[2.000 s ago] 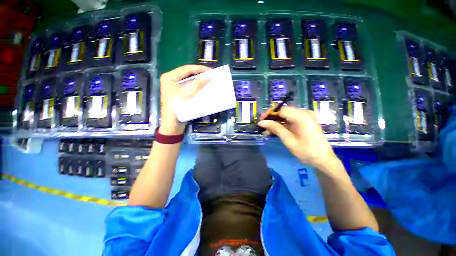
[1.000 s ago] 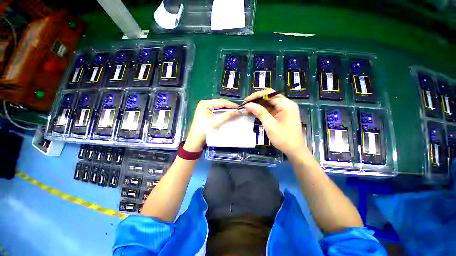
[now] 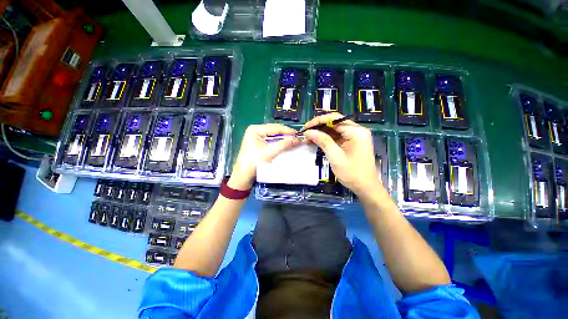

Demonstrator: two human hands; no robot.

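My left hand (image 3: 260,151) holds a white backing sheet (image 3: 288,166) above the lower left pockets of the middle tray (image 3: 389,210). My right hand (image 3: 347,149) holds dark tweezers (image 3: 330,123) with a yellowish part. Their tip meets the sheet's upper edge beside my left fingertips. Any small piece at the tip is too small to tell. Dark phone units (image 3: 421,168) with purple upper parts, white labels and yellow outlines lie in the middle tray. Some lower units are partly hidden by my hands and the sheet.
A left tray (image 3: 227,124) and a right tray (image 3: 525,149) hold more units. An orange fixture (image 3: 47,75) and a metal post (image 3: 147,20) stand at left. A white sheet (image 3: 284,17) lies on a tray behind. Small black parts (image 3: 118,202) lie low left. Blue fabric shows at lower right.
My right hand has moved from over the middle tray's lower pockets to the held sheet, and both hands now meet there. Over the last second they stay almost still. The camera view has shifted.
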